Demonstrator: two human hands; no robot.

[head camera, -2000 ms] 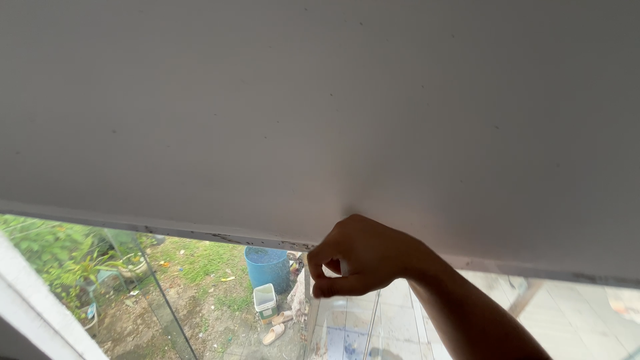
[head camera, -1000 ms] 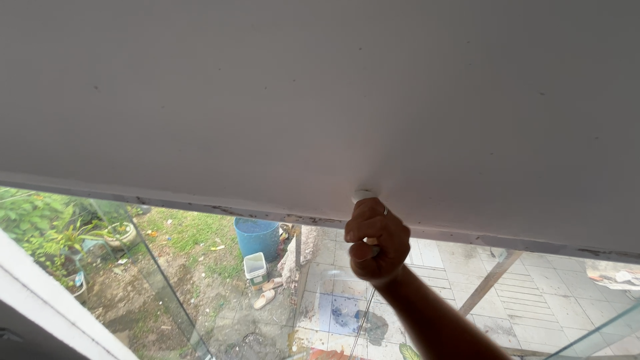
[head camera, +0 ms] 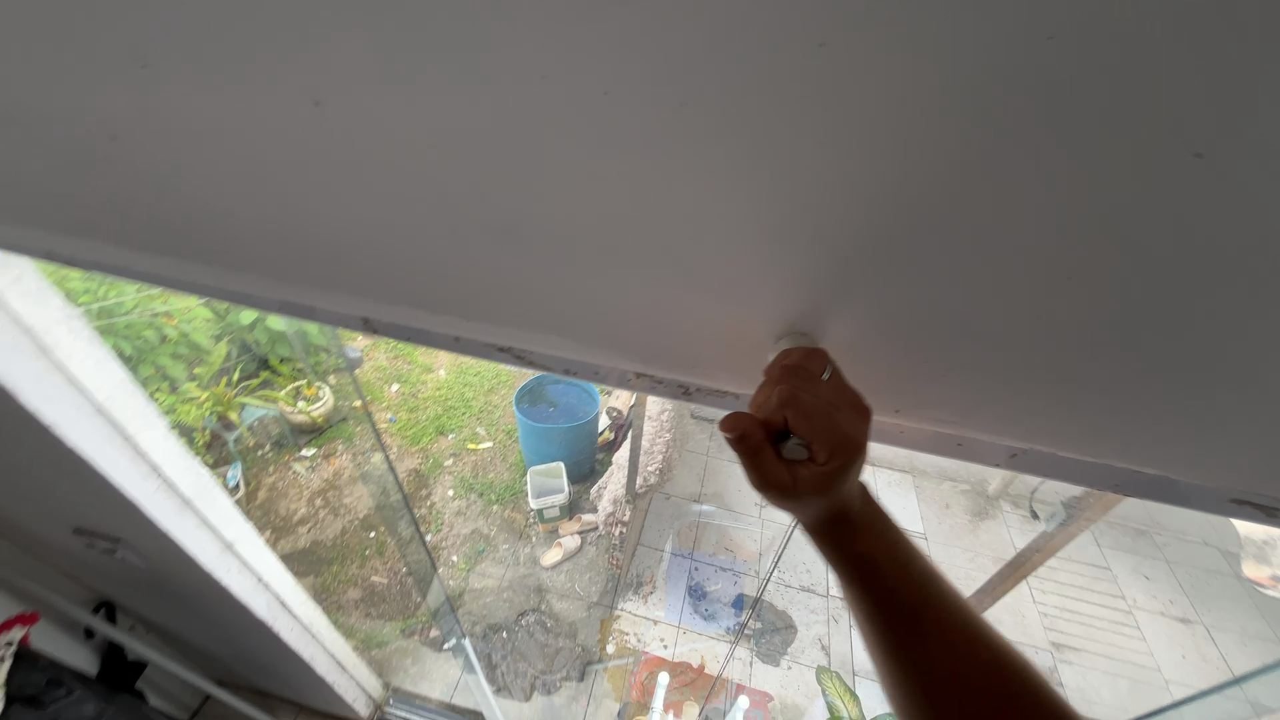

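My right hand (head camera: 812,425), with a ring on one finger, reaches up from the lower right. It is closed around a small whitish object (head camera: 795,343), whose upper end is against the smooth pale wall surface (head camera: 600,180), just above its lower edge. A light, shiny bit of something (head camera: 795,447) shows inside the fist; whether it is part of the same object I cannot tell. Dark scuffs mark the narrow lower edge (head camera: 640,382) left of the hand. My left hand is not in view.
Glass panes (head camera: 400,500) and a white frame (head camera: 180,480) stand below the wall. Outside are a blue barrel (head camera: 557,430), a white bucket (head camera: 548,490), slippers (head camera: 562,549), a potted plant (head camera: 306,404) and stained floor tiles (head camera: 710,590). Dark items (head camera: 70,685) lie at the lower left.
Two seconds ago my right hand was bent, its fingers curled down by the wall's edge. It has since turned into an upright fist, with the whitish object now visible at its top.
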